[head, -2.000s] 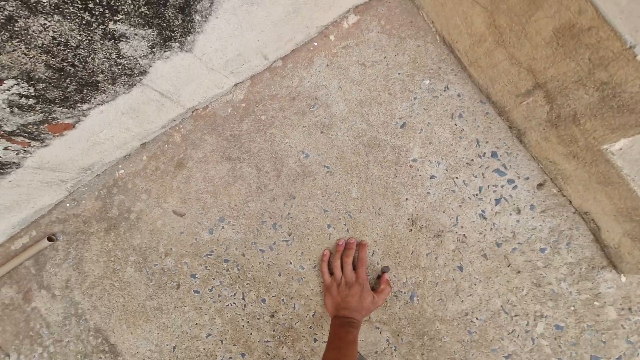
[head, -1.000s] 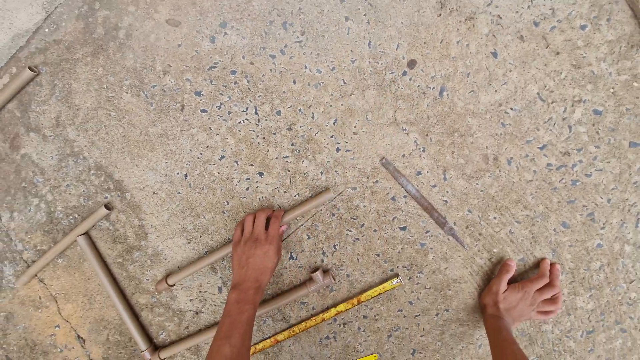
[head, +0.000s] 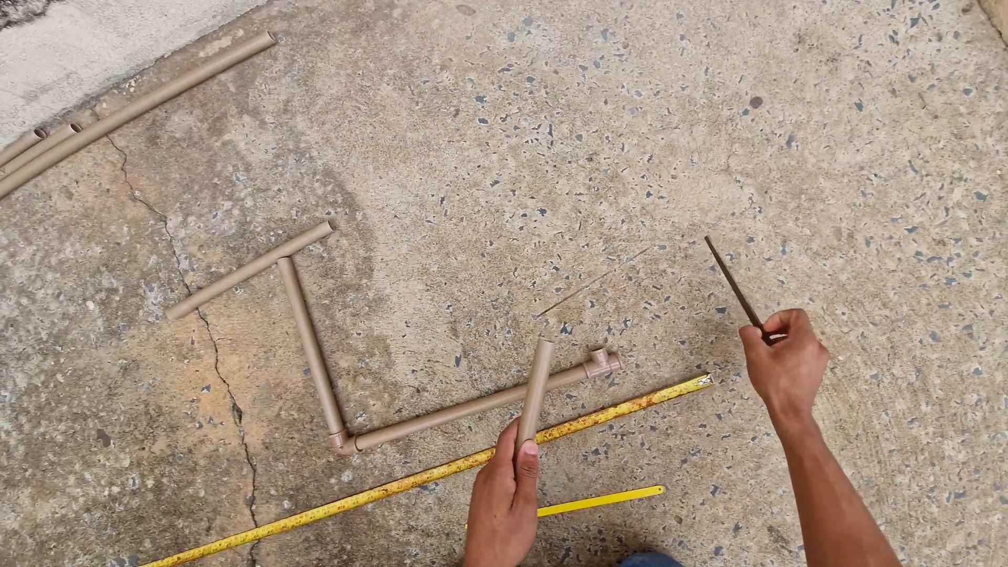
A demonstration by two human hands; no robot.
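My left hand grips a short brown plastic pipe, its free end pointing up and away from me. My right hand holds a thin dark file by its lower end, tip up and to the left. Behind the held pipe lies a pipe with a tee fitting on its right end and an elbow on its left. From the elbow another pipe runs up to a loose-looking pipe; whether they are joined I cannot tell. A rusty yellow measuring tape stretches below the assembly.
A yellow hacksaw blade lies partly behind my left hand. Several more brown pipes lie at the upper left beside a white wall base. A thin line or wire is on the concrete floor, which has a long crack.
My left hand has lifted the short pipe from the floor. My right hand, open a second ago, has picked up the file that lay on the concrete. The view has shifted.
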